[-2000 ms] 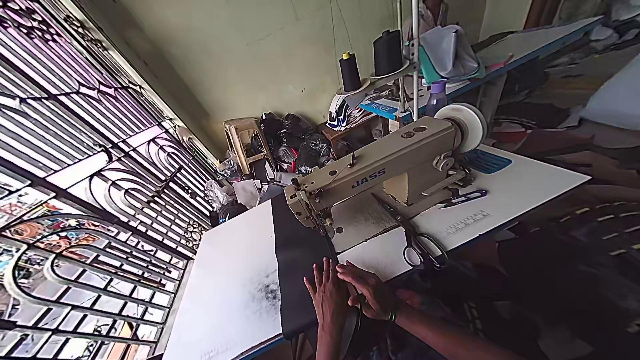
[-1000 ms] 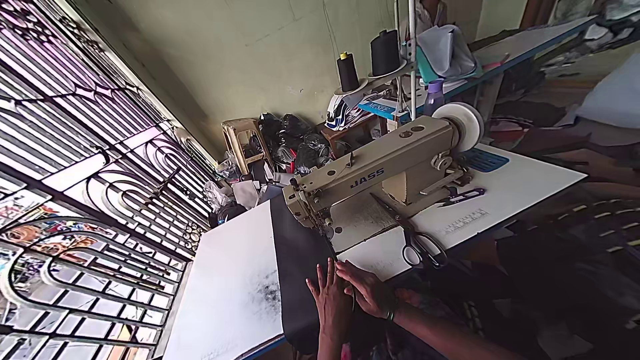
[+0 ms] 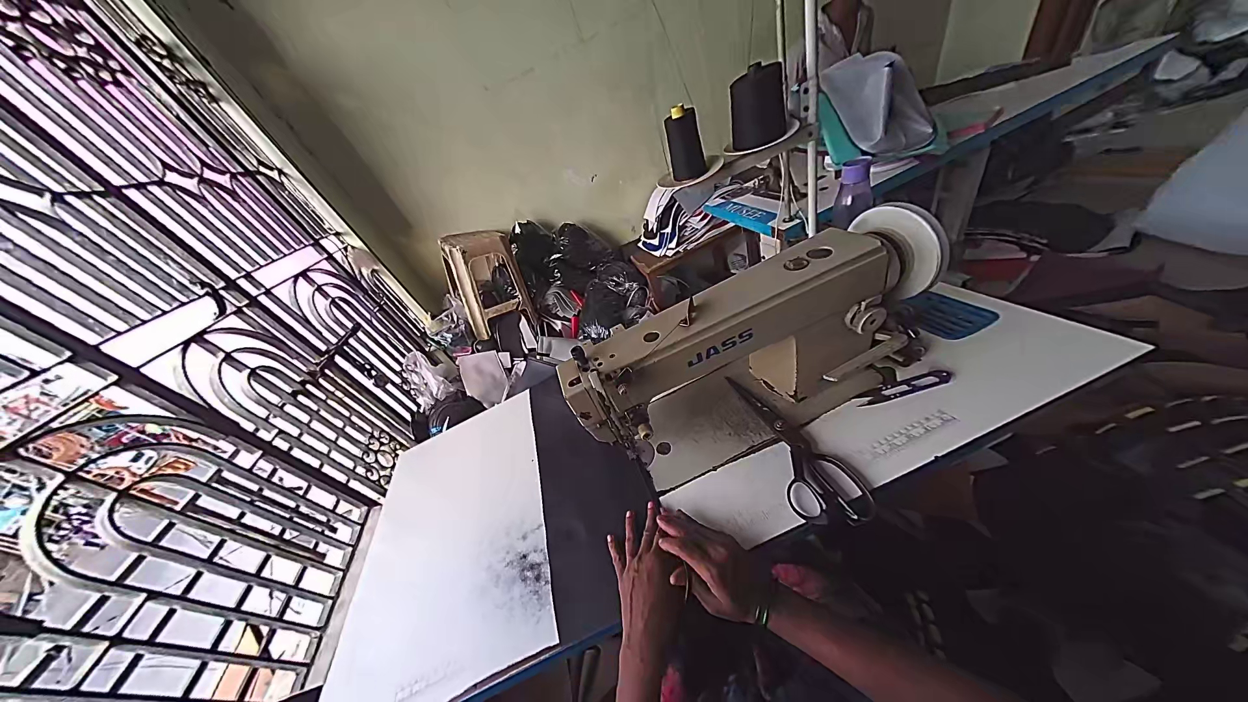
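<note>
A dark strip of fabric (image 3: 585, 507) lies across the white table and runs under the needle area of a beige sewing machine (image 3: 721, 341). My left hand (image 3: 645, 575) rests flat on the fabric's right edge, fingers spread, just in front of the presser foot. Touching it from the right, my right hand (image 3: 712, 565) has its fingers bent at the same edge; whether it pinches the cloth is hidden. Scissors with black handles (image 3: 804, 458) lie on the table right of the hands, their blades toward the machine. Farther right is a small dark-handled tool (image 3: 912, 386).
Two black thread cones (image 3: 759, 107) stand on a holder behind the machine. A blue tray (image 3: 951, 316) is at the handwheel's right. Black plastic bags (image 3: 585, 273) and a worn stool (image 3: 483, 283) are by the wall. A metal window grille (image 3: 244, 370) borders the left side.
The dark fabric's far end has shifted away from me, beyond the machine head. Both hands remain close together at its near edge.
</note>
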